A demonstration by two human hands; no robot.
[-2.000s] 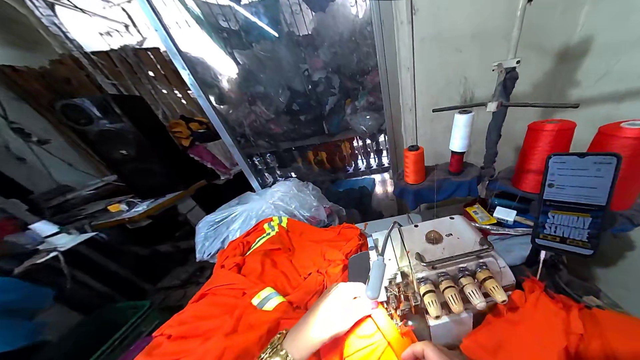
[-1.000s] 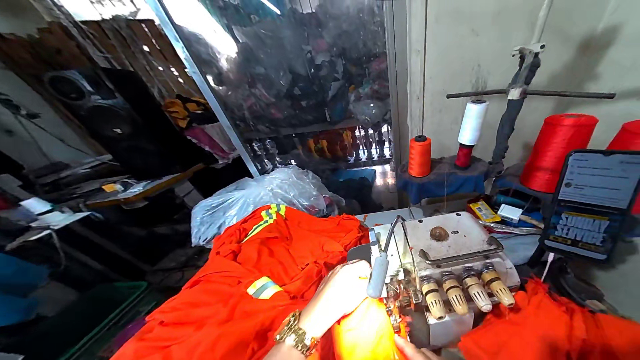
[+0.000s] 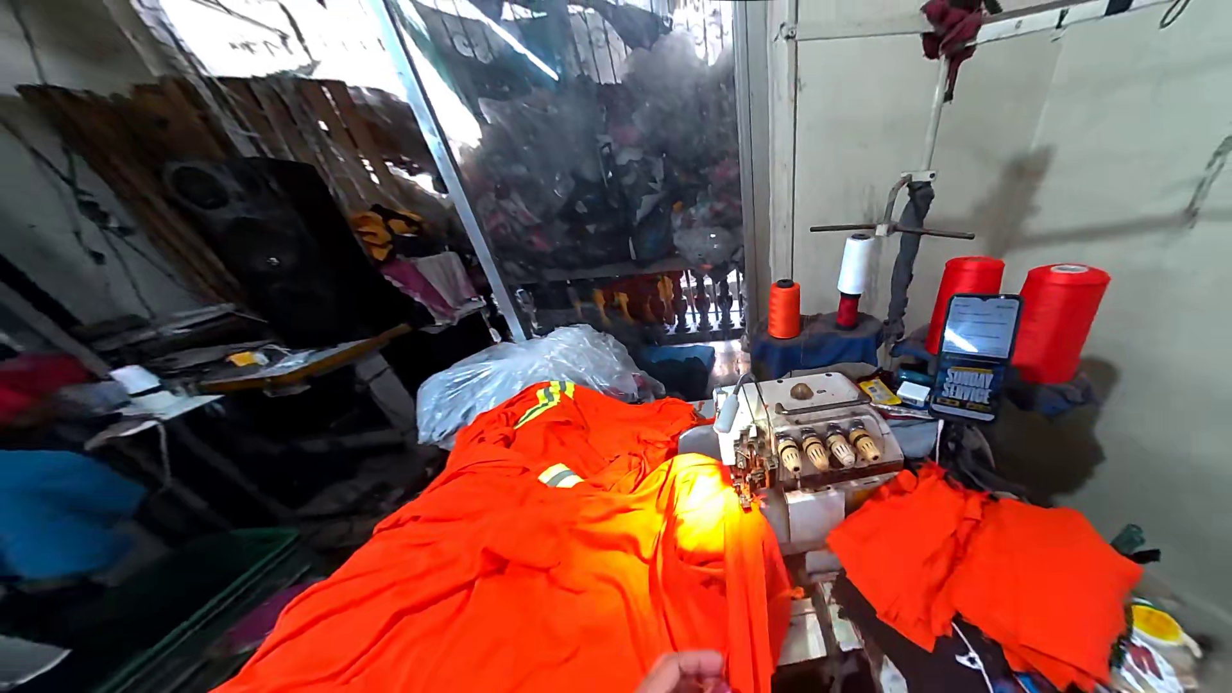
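My left hand, as it seems [image 3: 683,673], shows only in part at the bottom edge, its fingers bent beside a long orange fabric strip [image 3: 749,587]. Whether it pinches the cloth cannot be told. My right hand is out of view. A large orange garment [image 3: 539,568] with reflective bands [image 3: 559,475] spreads leftward from the overlock sewing machine [image 3: 818,414]. Its upper right part lies brightly lit against the machine's needle and presser area [image 3: 751,467]. Several tension dials [image 3: 813,449] line the machine's front.
More orange fabric pieces [image 3: 1039,577] lie right of the machine. Behind stand an orange thread cone [image 3: 784,310], a white spool [image 3: 855,265], red cones [image 3: 1059,322] and a phone [image 3: 974,358]. A clear plastic bag [image 3: 539,371] sits behind the garment; a green bin [image 3: 207,606] is lower left.
The hand wearing a watch has left the machine's needle area. Only part of one hand now shows, low in the view, and more of the orange garment is exposed. The view has shifted.
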